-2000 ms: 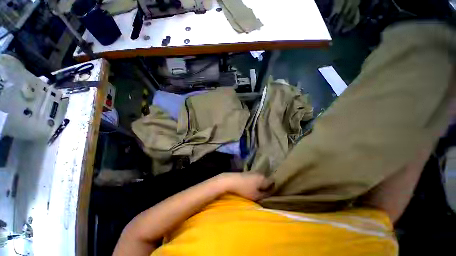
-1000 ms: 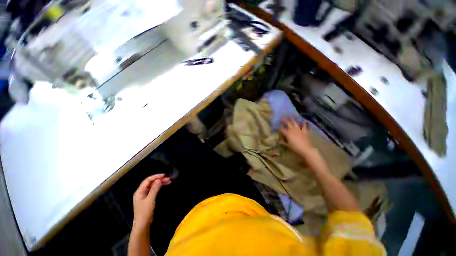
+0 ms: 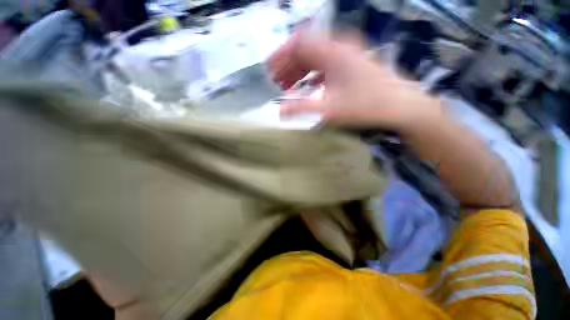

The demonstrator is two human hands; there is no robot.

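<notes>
A large khaki garment piece (image 3: pixel 169 206) is spread and blurred across the left and middle of the head view, between my body and the white machine table (image 3: pixel 231 31). My right hand (image 3: pixel 337 81) is raised above the cloth's upper edge, blurred, with thumb and fingers apart and nothing clearly in it. Only a bit of skin at my left hand or wrist (image 3: pixel 119 294) shows below the cloth at the lower left. The fingers are hidden, so their grip cannot be seen.
The white sewing machine (image 3: pixel 169 72) is blurred and partly covered behind the cloth. Pale blue-white cloth (image 3: pixel 409 219) lies low at the right, under my right arm. A second white tabletop (image 3: pixel 494 134) at the right bears a khaki strip (image 3: pixel 548 181).
The khaki piece has come up from the low pile and now spreads leftward across the view. My right hand has moved up from the pile. My left hand is now mostly covered.
</notes>
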